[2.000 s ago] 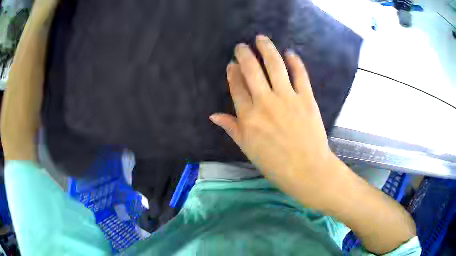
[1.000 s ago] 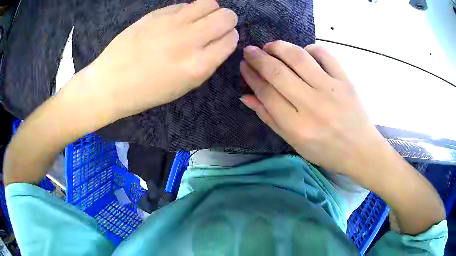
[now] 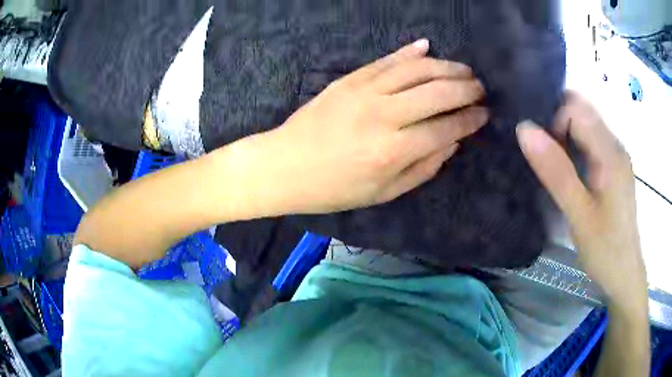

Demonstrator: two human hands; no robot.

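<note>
A dark garment panel with a faint woven pattern lies across the table in front of me and hangs over its front edge. My left hand lies palm down on it, fingers pointing right, pressing on the cloth without a visible grip. My right hand, blurred, is at the panel's right edge. Its thumb is over the cloth and its fingers are at the border; whether it pinches the edge is hidden. More dark cloth lies at the left, separated from the panel by a narrow white gap.
The white table shows at the right, with a measuring strip along its front edge. A white machine part is at the top right. Blue mesh baskets stand below the table, with a white basket at the left.
The view has shifted, showing more of the left side. My left hand has moved right and down across the panel. My right hand has moved away from it to the panel's right edge.
</note>
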